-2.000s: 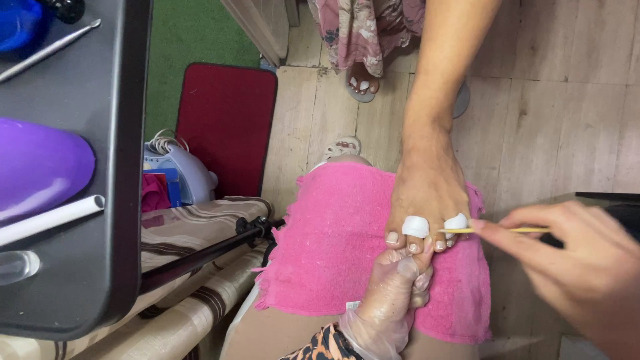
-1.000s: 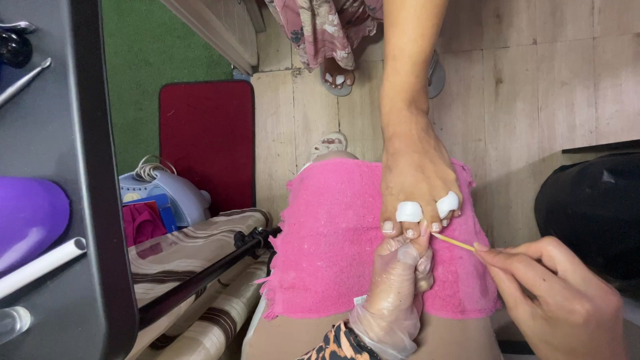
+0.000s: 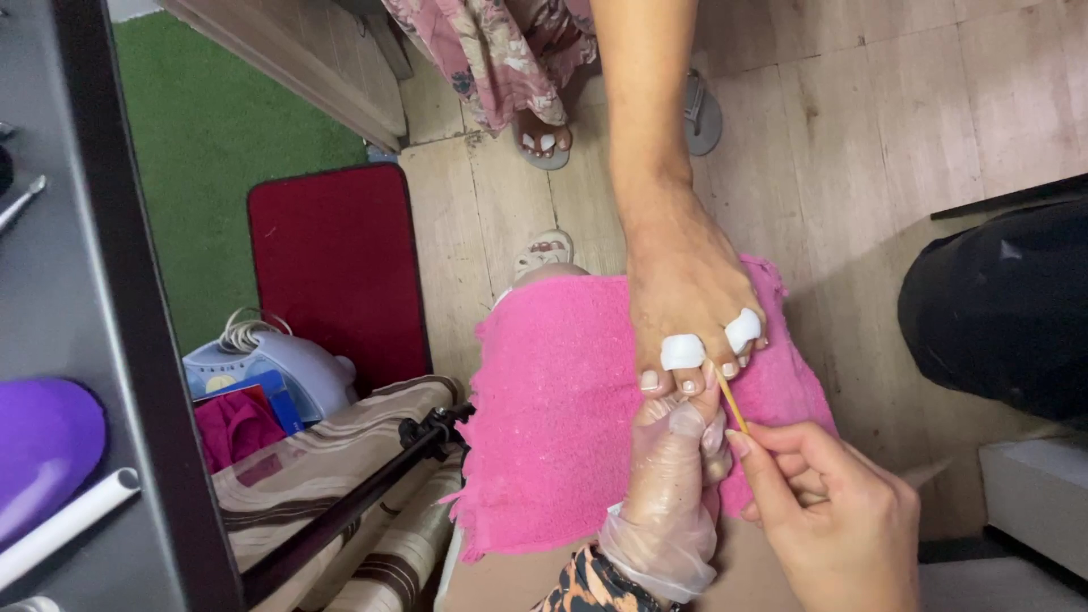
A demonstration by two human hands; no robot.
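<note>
Another person's foot rests on a pink towel laid over my lap, with white toe separators between its toes. The nails I can make out are white or white-tipped. My left hand, in a clear plastic glove, is at the toe ends, its fingers curled around one or more of them; which ones, I cannot tell. Bare, my right hand pinches a thin wooden stick between thumb and forefinger. The stick's tip lies at the toes, close beside my left fingertip.
At the left stands a black tray with a purple object, a white tube and a metal tool. Beyond lie a light blue appliance and a red mat. A black rounded object is at the right.
My right hand has swung lower relative to the foot, and the stick has turned from nearly level to steeply slanted. My left hand stays at the toes. The view has shifted somewhat.
</note>
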